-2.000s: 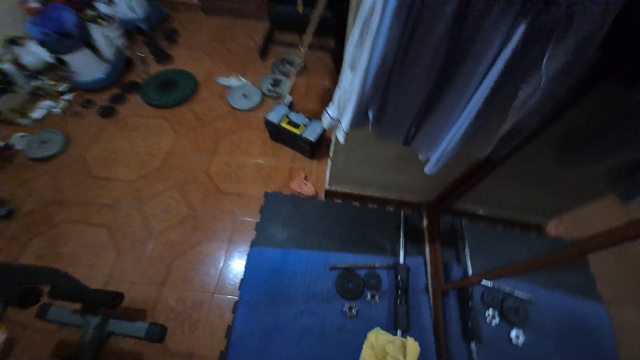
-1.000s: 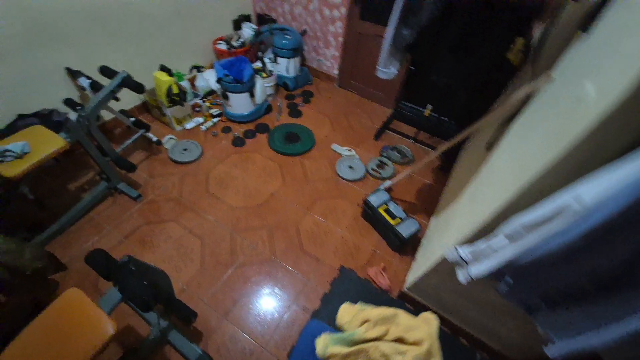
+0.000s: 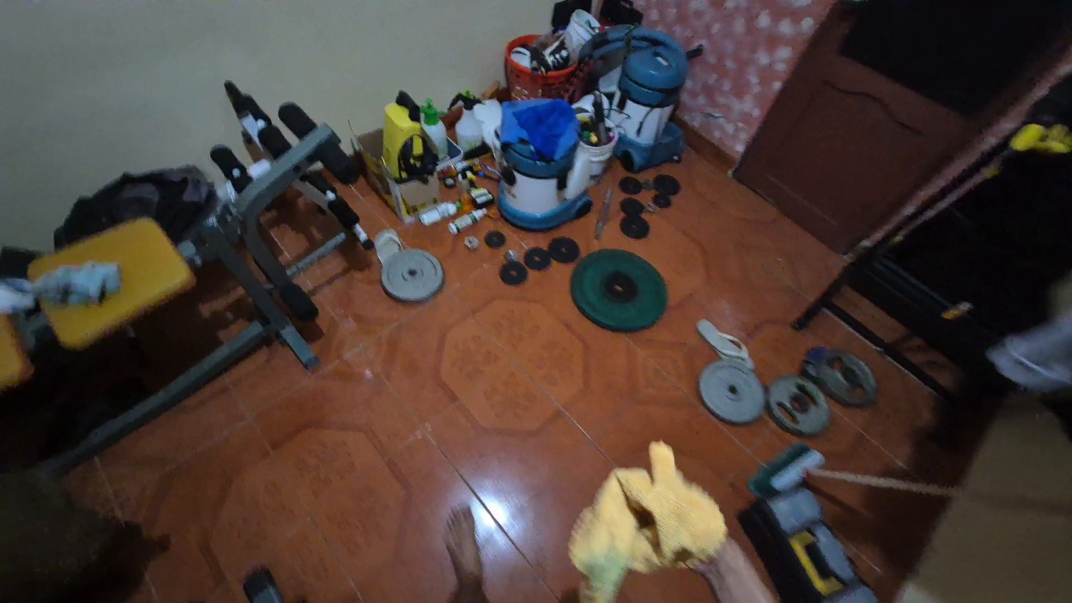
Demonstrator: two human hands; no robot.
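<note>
My right hand [image 3: 710, 563] comes in from the bottom edge, right of centre, and holds a crumpled yellow cloth [image 3: 670, 519] that covers most of the fingers. The cloth hangs above the tiled floor, one corner sticking up and a greenish part drooping at its lower left. Just right of the hand stands a black and grey toolbox [image 3: 808, 553] with a yellow latch part. My left hand is out of view. A bare foot [image 3: 463, 540] rests on the tiles left of the cloth.
A green weight plate [image 3: 620, 290], grey plates [image 3: 731, 392] and a flip-flop [image 3: 724, 342] lie on the floor. An exercise bench [image 3: 113, 280] stands left. Vacuum cleaners [image 3: 540, 188], bottles and a red basket [image 3: 544, 82] line the back. A broom's head [image 3: 787, 469] is beside the toolbox.
The view has swung widely from the blue mat to the room's far side. The yellow cloth, at the bottom edge before, is now higher in view, with my right wrist and forearm showing.
</note>
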